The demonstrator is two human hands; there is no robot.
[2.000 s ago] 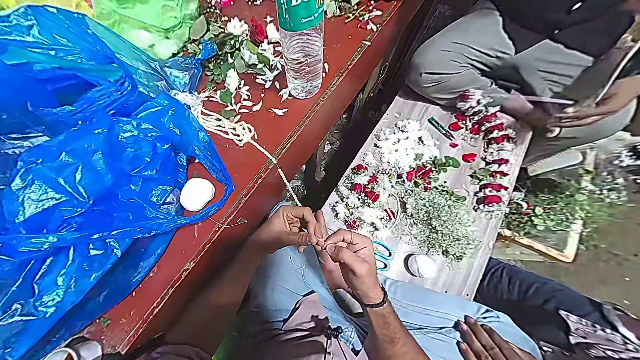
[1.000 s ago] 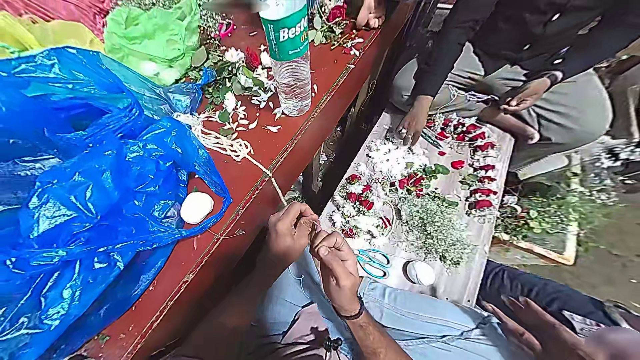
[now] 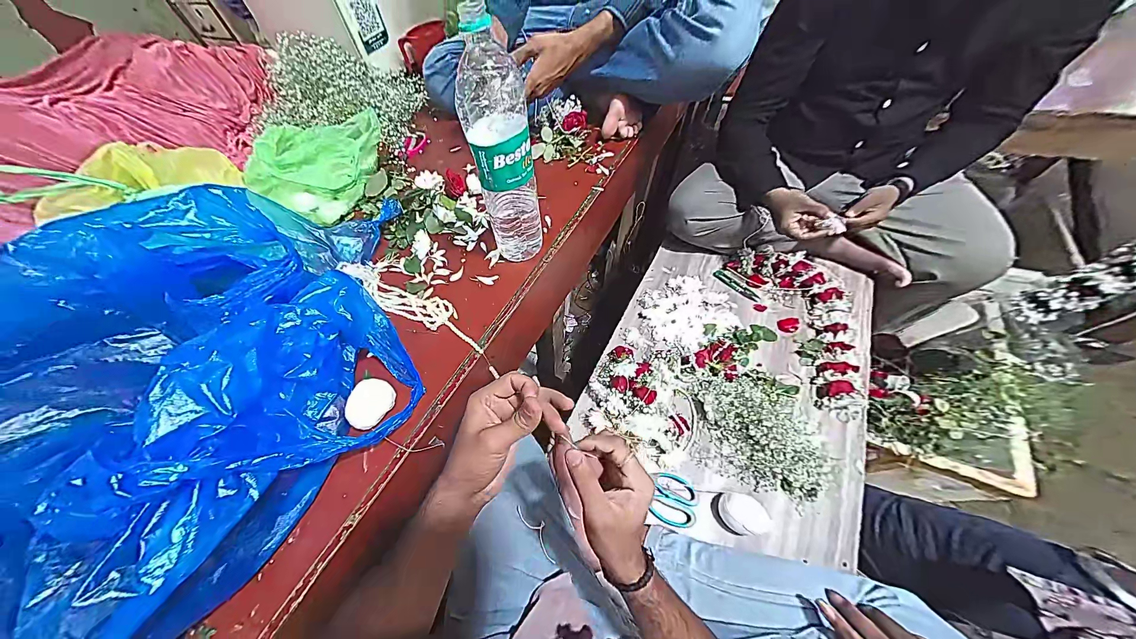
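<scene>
My left hand (image 3: 497, 432) is above my lap at the edge of the red table, its fingers pinching the end part of a cream strung garland or cord (image 3: 461, 335) that runs back to a loose bundle on the tabletop. Close beside it, my right hand (image 3: 605, 488), with a dark bracelet at the wrist, pinches a thin thread (image 3: 552, 437) between thumb and forefinger. Loose thread hangs over the jeans below. A white thread ball (image 3: 370, 404) lies left of my hands by the blue plastic bag (image 3: 257, 355).
A water bottle (image 3: 501, 142) stands on the red table (image 3: 524, 297) near loose flowers. On the pale board (image 3: 843, 479) are white and red flowers, a garland (image 3: 834, 342), blue-handled scissors (image 3: 673, 500) and a white spool (image 3: 744, 513). Co-workers sit at the back and right.
My left hand's fingers have spread somewhat. The co-worker in black has drawn a hand back from the board's flowers; both hands now hold something small and white. The view has tilted up.
</scene>
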